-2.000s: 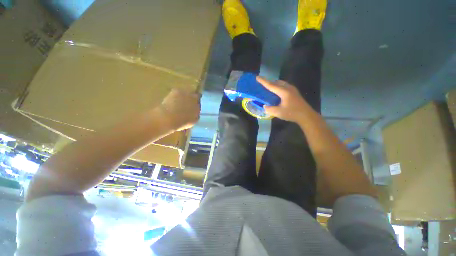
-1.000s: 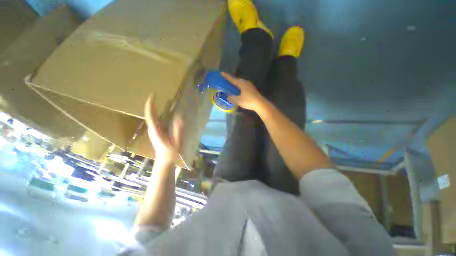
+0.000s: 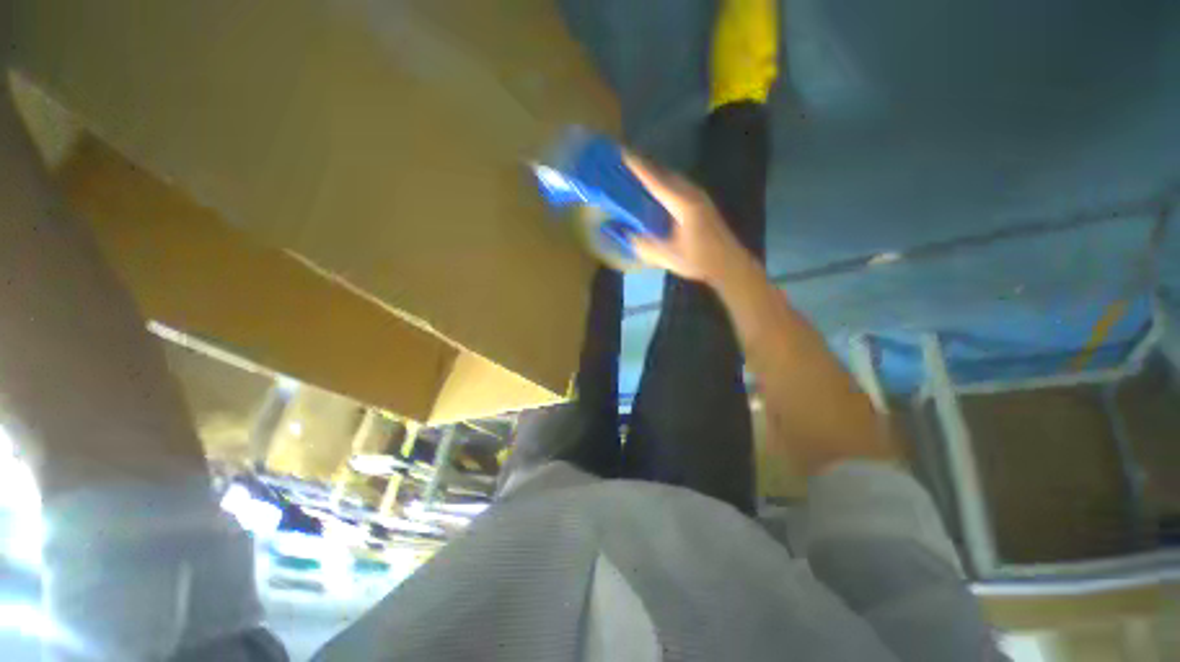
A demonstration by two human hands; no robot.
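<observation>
A large brown carton (image 3: 388, 168) fills the upper left, tilted, with its open end and inner brown panels (image 3: 246, 285) facing the lower left. My right hand (image 3: 699, 233) is shut on a blue tape dispenser (image 3: 608, 181), held in front of or close to the carton's right side; whether they touch is unclear. The dispenser is blurred, and its tape roll (image 3: 608, 238) shows below the blue body. My left forearm runs up the left edge, but my left hand is out of the picture.
Grey metal frames (image 3: 958, 453) with brown material inside stand at the lower right on the blue floor (image 3: 958, 142). My dark-trousered legs and one yellow shoe (image 3: 745, 52) are beside the carton. Blurred shelving or benches and bright glare lie at the lower left.
The carton has turned and looms larger, reaching further right. My left hand has left its side and gone out past the left edge. My right hand still holds the dispenser, now slightly higher and further right.
</observation>
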